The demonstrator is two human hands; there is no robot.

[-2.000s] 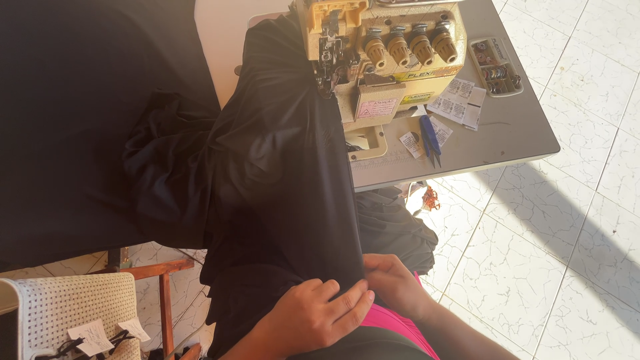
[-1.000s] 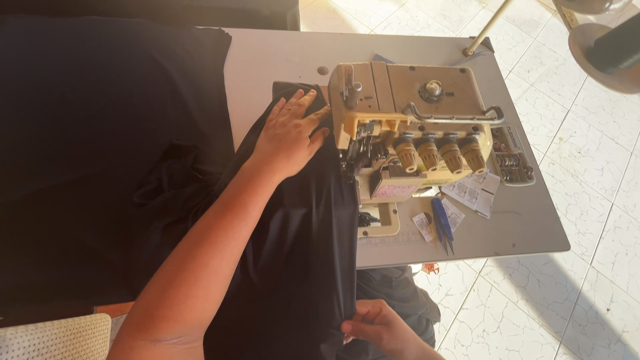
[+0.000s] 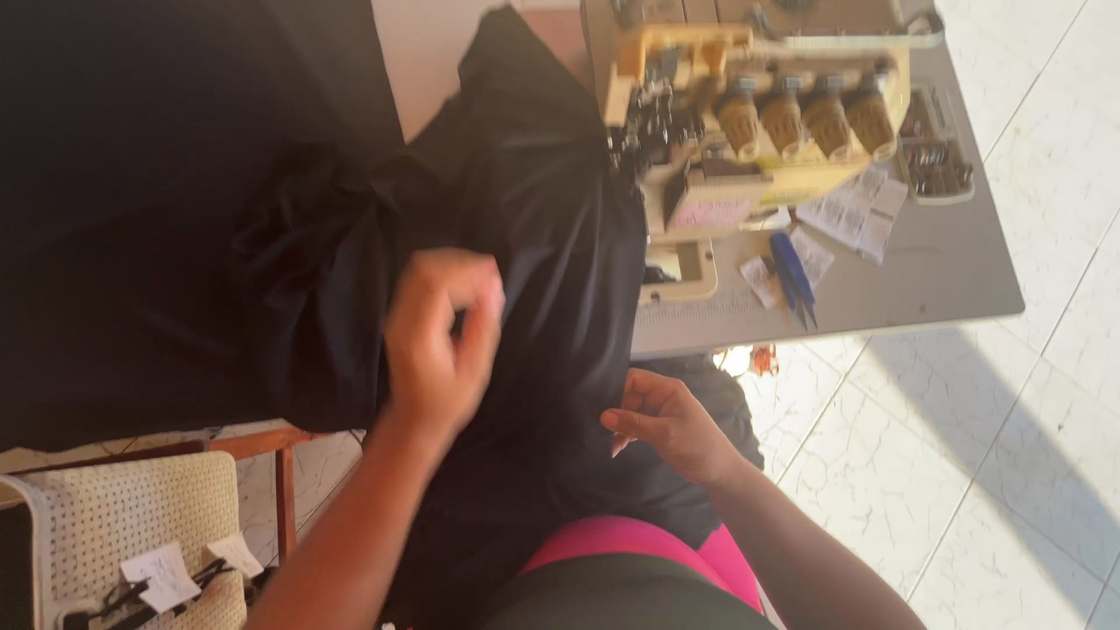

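Black fabric (image 3: 560, 262) runs from the overlock sewing machine (image 3: 770, 114) down over my lap, its right edge beside the needle area. My left hand (image 3: 446, 332) is blurred above the fabric, fingers curled toward the thumb; whether it pinches any cloth is unclear. At the fabric's right edge, below the table, is my right hand (image 3: 661, 420), with thumb and fingers bent around the edge; the grip itself is partly hidden.
Blue-handled thread snips (image 3: 792, 271) and printed paper labels (image 3: 853, 210) lie on the machine table (image 3: 927, 289). A small parts tray (image 3: 941, 166) sits beyond. More black cloth (image 3: 175, 219) spreads left, above a woven chair (image 3: 140, 516) holding tags.
My left hand has come back from the fabric beside the machine head toward my body. My right hand remains near the fabric's lower right edge. The view has shifted.
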